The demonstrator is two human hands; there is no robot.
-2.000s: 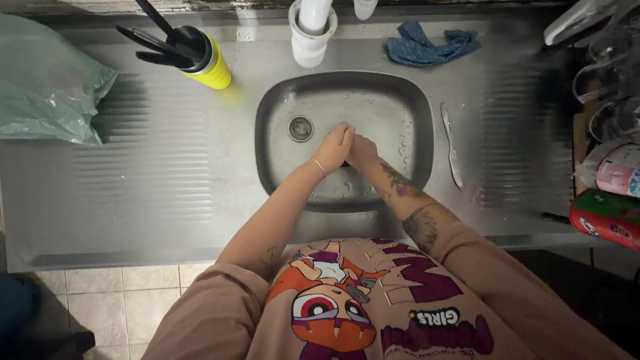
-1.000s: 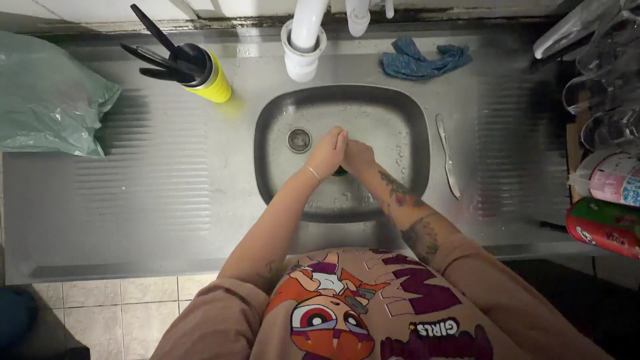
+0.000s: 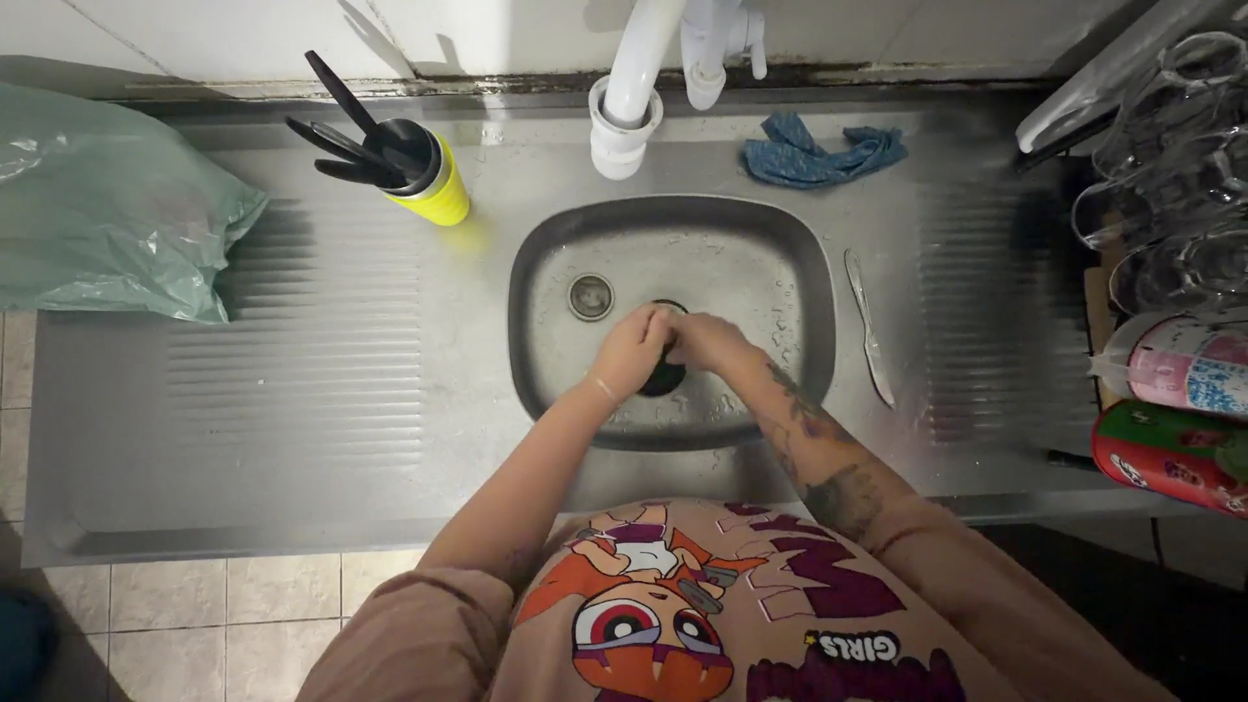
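Both my hands meet over the stainless steel sink basin (image 3: 624,244). My left hand (image 3: 636,346) and my right hand (image 3: 707,341) are at a dark, rounded object (image 3: 665,378), which shows below and between them. My fingers hide its upper part, so its kind cannot be told. The fingers of both hands are curled in at it. Left of the hands, a round metal drain (image 3: 591,296) lies in the basin floor. Water drops dot the basin. A white faucet spout (image 3: 620,127) hangs behind the basin, with a smaller white tap (image 3: 710,68) to its right.
A yellow cup (image 3: 439,195) with black-handled utensils and a green plastic bag (image 3: 117,205) stand left. A blue cloth (image 3: 819,156) lies behind the basin, a table knife (image 3: 868,327) to its right. Clear glasses (image 3: 1189,175), a pink-and-white package (image 3: 1185,361) and a red-green can (image 3: 1170,453) are far right.
The dark object shows more between my hands than before. My hands stay together over the basin. The view has shifted slightly.
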